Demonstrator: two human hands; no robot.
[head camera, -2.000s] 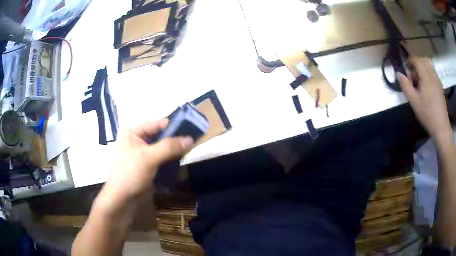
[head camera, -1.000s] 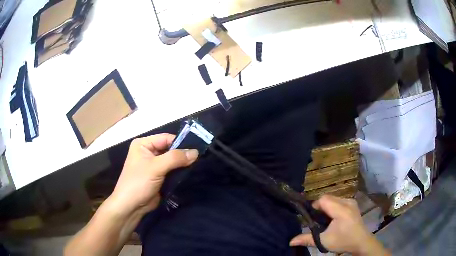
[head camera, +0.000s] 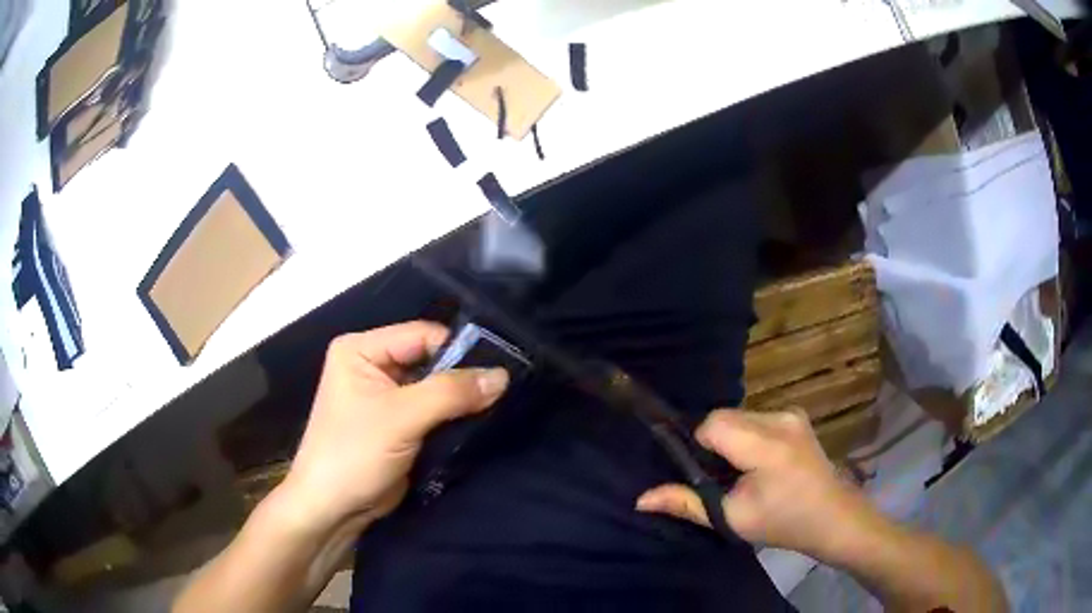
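Observation:
My left hand (head camera: 389, 419) holds a bundle of black strips (head camera: 477, 354) with pale edges, above my dark-clothed lap. My right hand (head camera: 766, 479) grips the handles of black scissors (head camera: 587, 377). The blades reach up and left across the strips' end. A pale, blurred piece (head camera: 511, 248) shows just above the blades, in front of the table edge. The strips' lower part is hard to make out against the dark clothing.
On the white table (head camera: 347, 180) lie a black-edged tan panel (head camera: 216, 278), a pile of panels (head camera: 90, 84), black strips (head camera: 48, 281), a tan template (head camera: 485, 72) and several black offcuts (head camera: 446, 141). White sheets (head camera: 958, 252) and bundled brown pieces (head camera: 814, 353) are below.
My right hand has picked up the scissors and brought them to the strips. My left hand has moved from over the table to my lap. A pale piece now shows above the blades.

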